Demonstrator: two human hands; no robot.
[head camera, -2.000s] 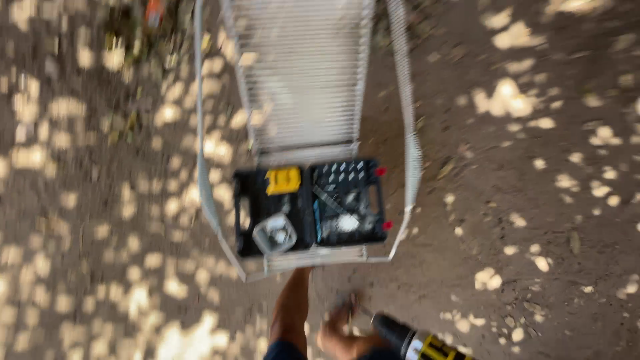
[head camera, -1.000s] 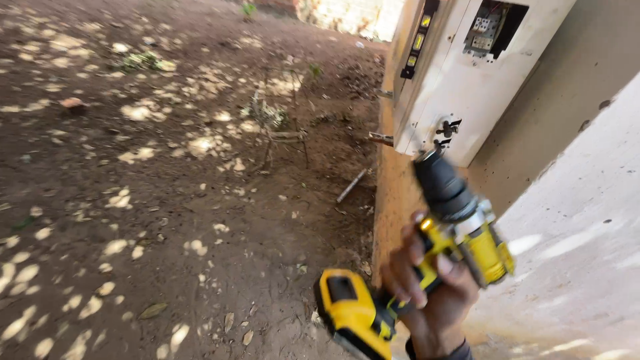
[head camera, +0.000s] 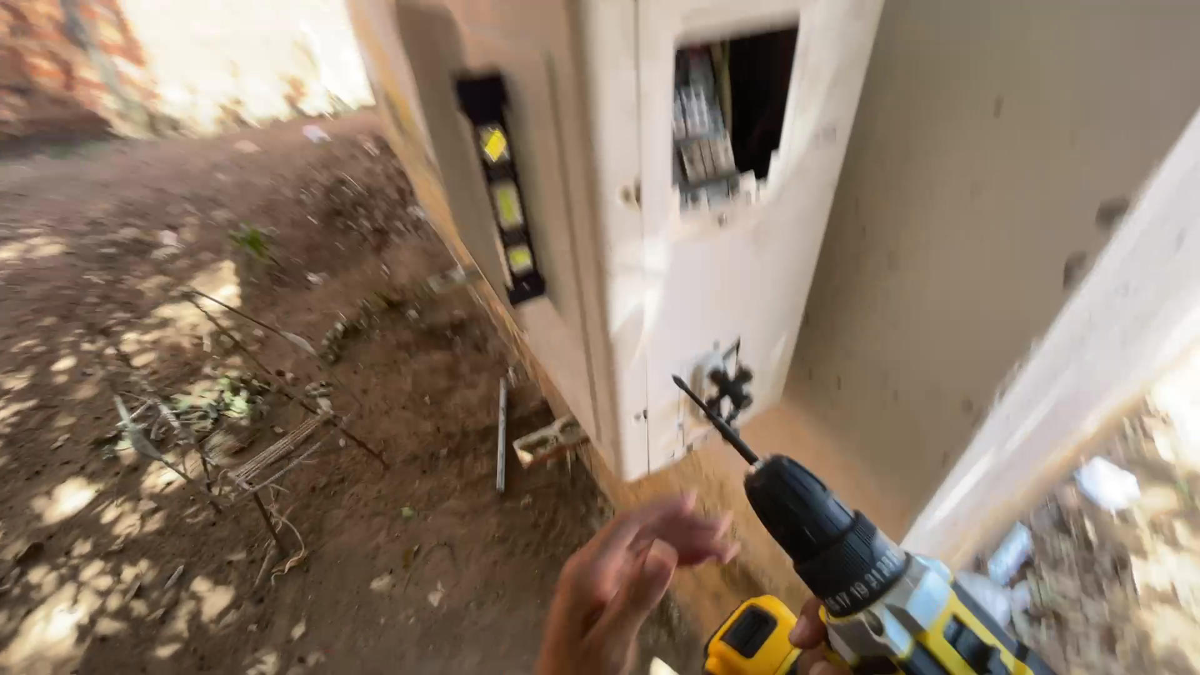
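Note:
A yellow and black cordless drill (head camera: 872, 572) with a long screwdriver bit is gripped by my right hand (head camera: 814, 637), of which only some fingers show at the lower edge. The bit (head camera: 714, 420) points up and left, its tip seen just left of a black star-shaped part (head camera: 729, 392) on the white metal box (head camera: 722, 281); whether they touch cannot be told. My left hand (head camera: 637, 572), blurred, is raised left of the drill with fingers partly spread and nothing seen in it. A black spirit level (head camera: 504, 192) with yellow vials lies against the box's side.
Modules (head camera: 703, 122) show in the box's cut-out. A grey-beige wall (head camera: 956, 187) flanks it on the right. Below left, on bare soil, are a metal rod (head camera: 502, 436) and dry twigs with a rough wooden piece (head camera: 277, 450). White litter (head camera: 1106, 483) lies at the far right.
The view has swung from an open tool case on a chair to the white box, now closer. My left hand, out of view one second ago, has come in beside the drill.

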